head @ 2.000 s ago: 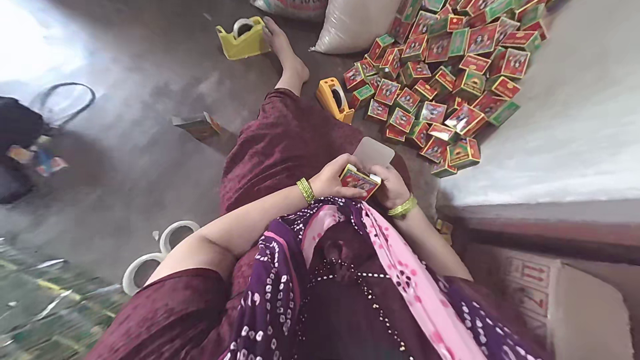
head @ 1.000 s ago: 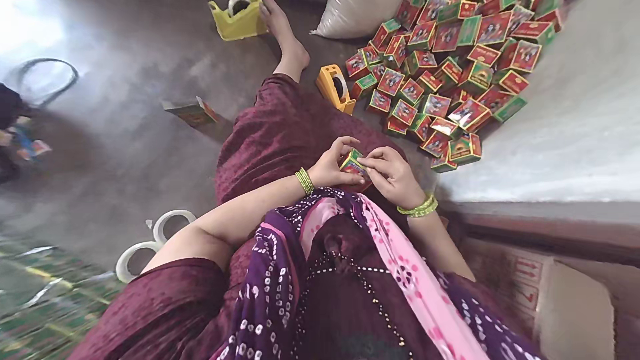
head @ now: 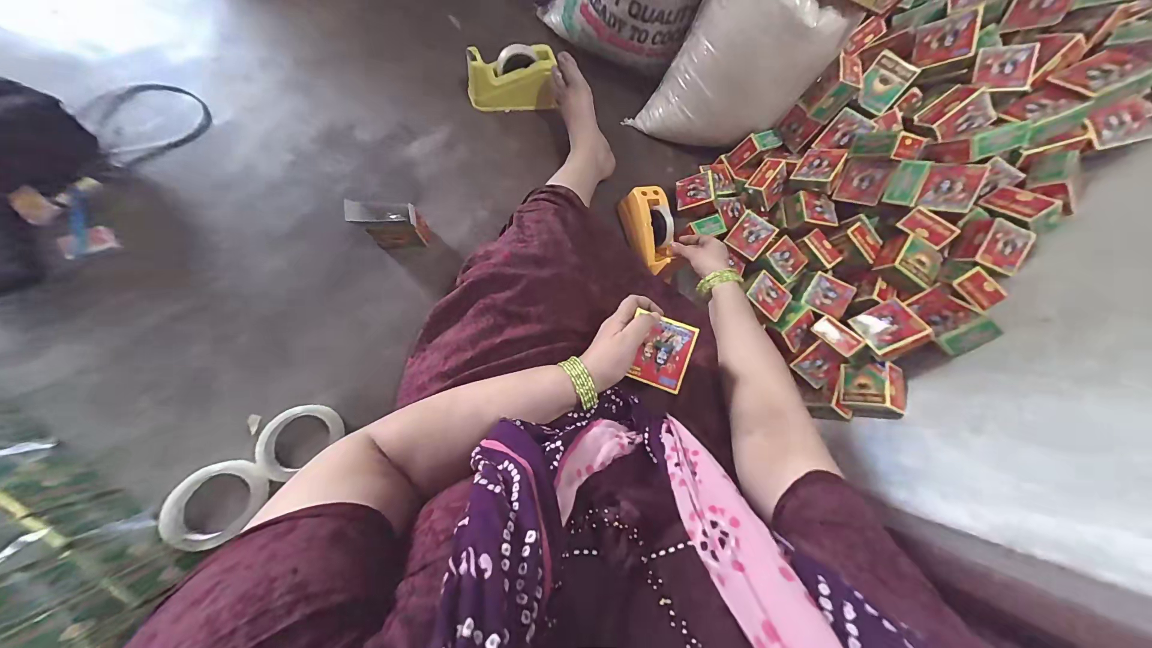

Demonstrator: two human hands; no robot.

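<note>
My left hand (head: pixel 623 337) holds a small red printed cardboard box (head: pixel 664 353) with a yellow border above my lap, its printed face up. My right hand (head: pixel 704 255) reaches forward to an orange tape dispenser (head: pixel 644 223) on the floor, fingers at the roll's near side; whether they pinch any tape cannot be told. Right beside the dispenser and this hand spreads a large heap of red and green boxes (head: pixel 900 225). A yellow-green tape dispenser (head: pixel 513 90) with a roll in it stands by my bare foot.
White plastic sacks (head: pixel 738 67) lie beyond the foot. An upright dark box (head: pixel 389 223) stands on the floor at left. Two tape rolls (head: pixel 212 506) lie near my left elbow. A black bag (head: pixel 40 144) with a strap is at the far left, a pale raised ledge (head: pixel 1035 423) at right.
My right hand has left the small box and moved forward to the orange dispenser. The box stays in my left hand, now with its printed face showing.
</note>
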